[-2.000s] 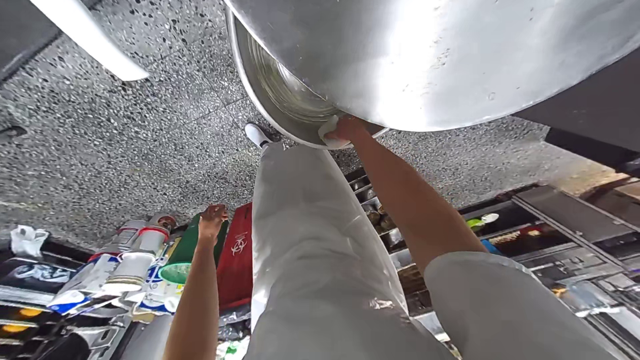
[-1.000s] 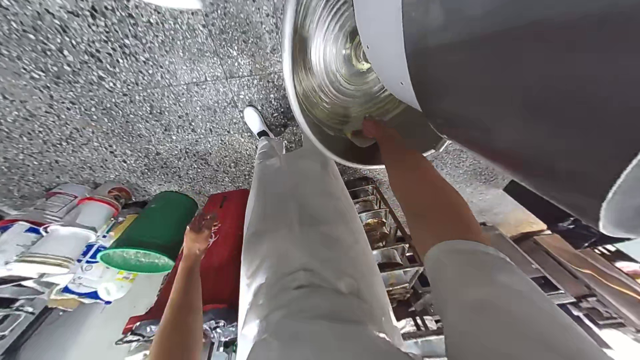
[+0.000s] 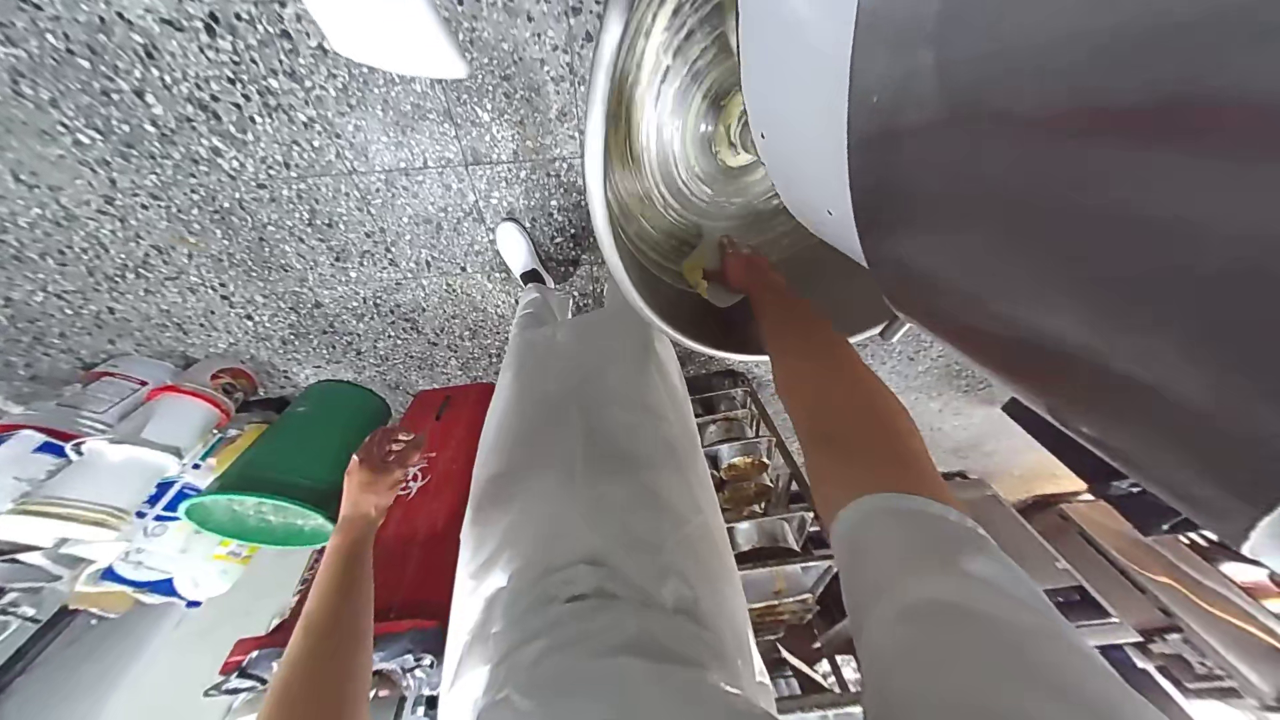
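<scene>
A large stainless steel mixing bowl (image 3: 655, 225) stands at the upper middle, partly covered by the grey body of a big machine (image 3: 1040, 190). Pale yellow residue (image 3: 738, 130) lies at the bowl's centre, with ring-shaped smears around it. My right hand (image 3: 745, 270) reaches inside near the bowl's lower wall and grips a pale, yellow-smeared scraper (image 3: 705, 275); whether it is stiff or soft is unclear. My left hand (image 3: 385, 460) hangs in the air with fingers loosely apart and holds nothing, seen against a green bucket (image 3: 300, 455) and a red bin (image 3: 430, 510).
White buckets (image 3: 170, 420) and bags stand at the left. A rack with metal pans (image 3: 745, 460) is below the bowl. A white curved object (image 3: 395, 30) shows at the top over the speckled floor (image 3: 300, 220). Metal equipment (image 3: 1050, 560) fills the lower right.
The view has shifted, and more of the bowl's inside shows than two seconds ago. My right hand has moved deeper inside the bowl from near its rim, still gripping the pale thing.
</scene>
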